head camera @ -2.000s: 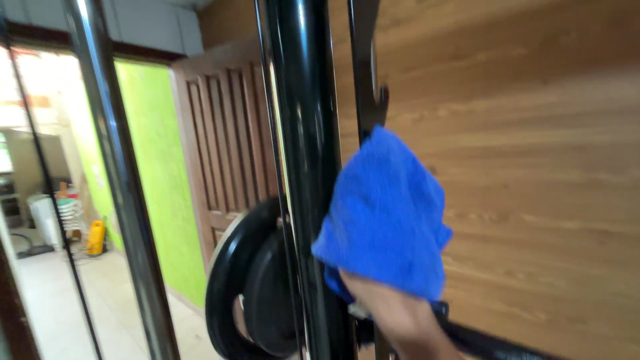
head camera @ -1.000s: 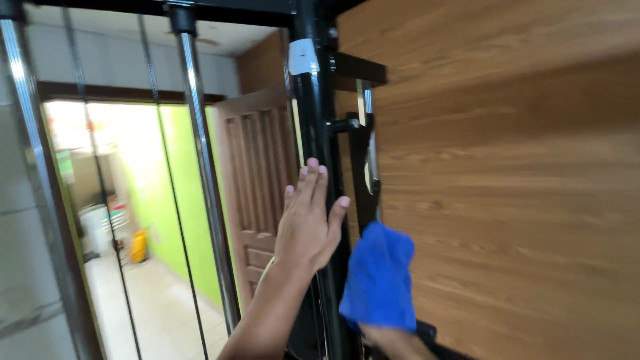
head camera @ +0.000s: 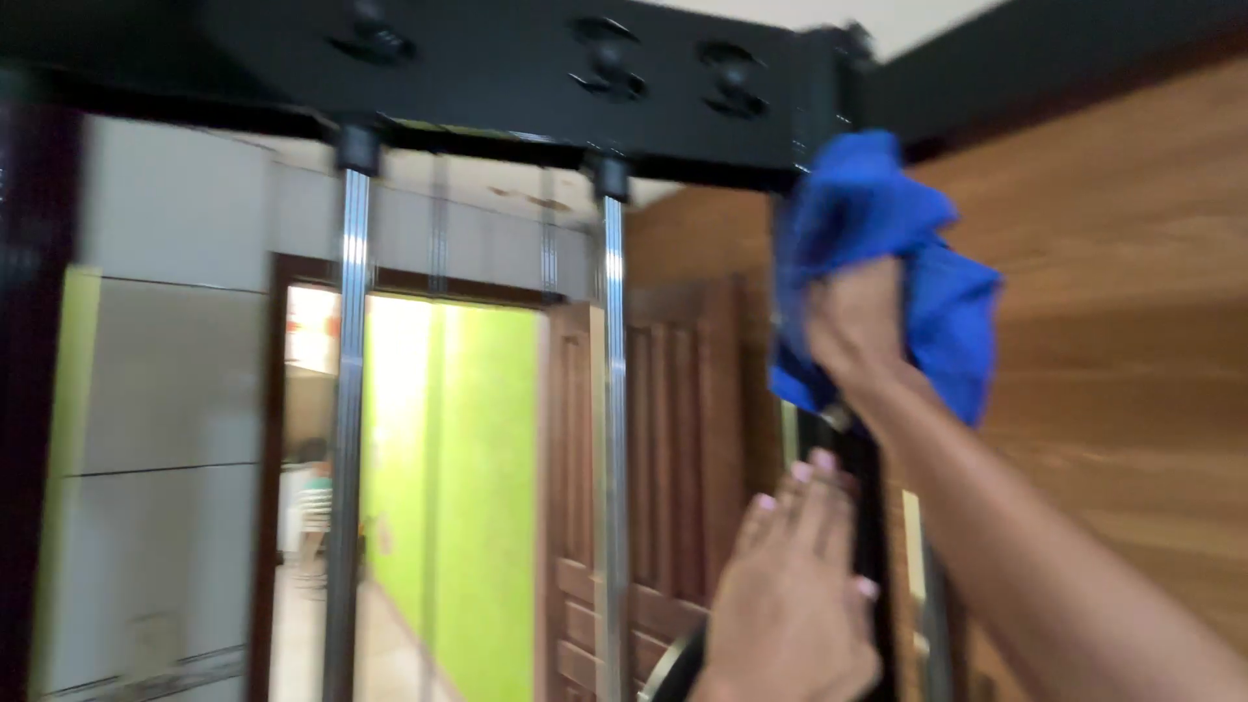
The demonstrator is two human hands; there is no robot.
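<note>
My right hand [head camera: 858,302] holds a blue cloth [head camera: 951,322] against the upper part of a black metal upright [head camera: 866,507], just below the top crossbeam. The cloth wraps over the fingers and hides them. Lower down, my left hand [head camera: 795,595] lies flat against the same upright with its fingers pointing up and no object in it. The black crossbeam [head camera: 487,73] of the gym machine frame runs across the top, with several round fittings in it. Motion blurs the picture somewhat.
Two chrome guide rods [head camera: 614,419] hang from the crossbeam, with thin cables behind them. A wood-grain wall [head camera: 1111,370] stands close on the right. Beyond the frame are an open brown wooden door [head camera: 673,439], a doorway and a lime-green wall [head camera: 487,487]. Part of a weight plate shows at the bottom.
My right hand has moved up the upright with the blue cloth, to just under the crossbeam. My left hand, not in view two seconds ago, stays on the upright. The view has tilted up.
</note>
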